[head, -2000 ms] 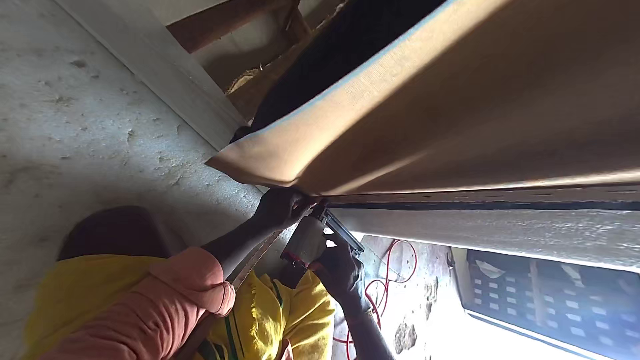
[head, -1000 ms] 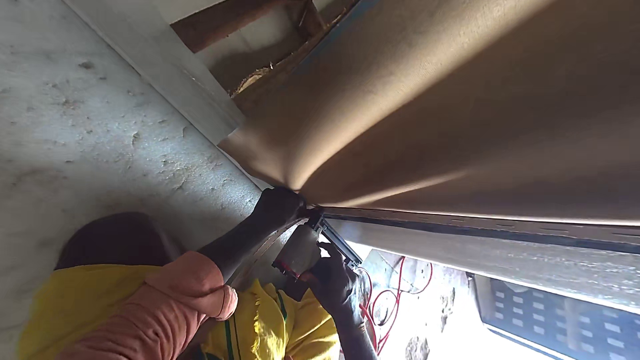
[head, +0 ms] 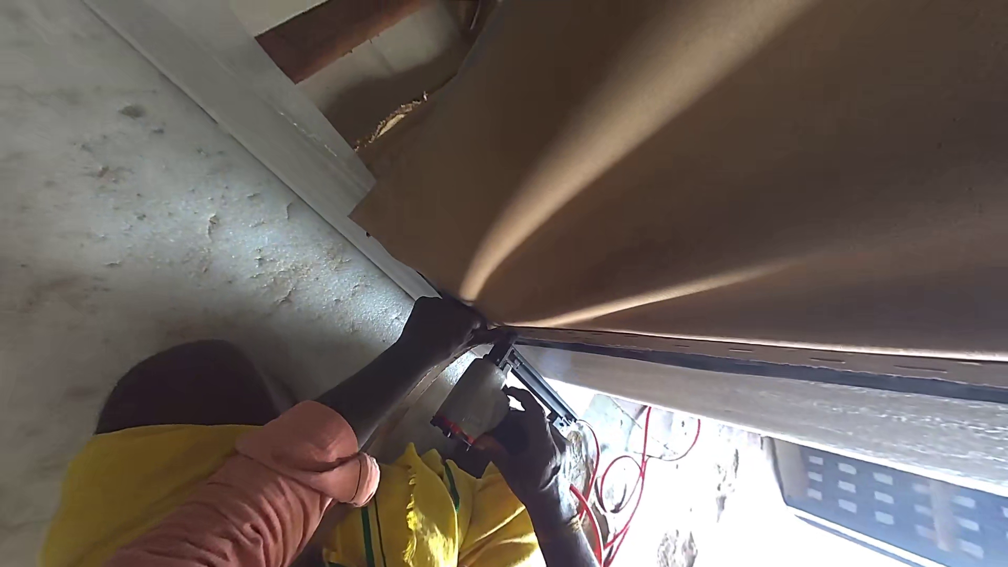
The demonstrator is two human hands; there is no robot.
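My left hand [head: 445,324] is closed at the gathered lower corner of a brown leather-like sheet [head: 709,197], whose folds fan out from that spot. The grip of the fingers on the sheet is partly in shadow. My right hand [head: 531,445] holds a pneumatic stapler [head: 476,398] from below, its nose close to my left hand at the sheet's edge. Along a narrow strip [head: 827,359] at the sheet's lower edge runs a row of staples. Below it are a dark band and a pale rail [head: 748,402].
A pale beam [head: 268,118] slants along a rough, light surface [head: 157,197]. Reddish-brown wood [head: 339,35] shows at the top. Red hoses [head: 630,488] loop at lower right, near a dark panel with pale rectangles [head: 882,488]. Yellow cloth [head: 425,512] and a dark rounded shape [head: 189,386] lie below.
The sheet's free upper-left part, raised over a dark gap two seconds ago, now spreads toward the pale beam. My left hand has stayed at the corner, with the stapler close by.
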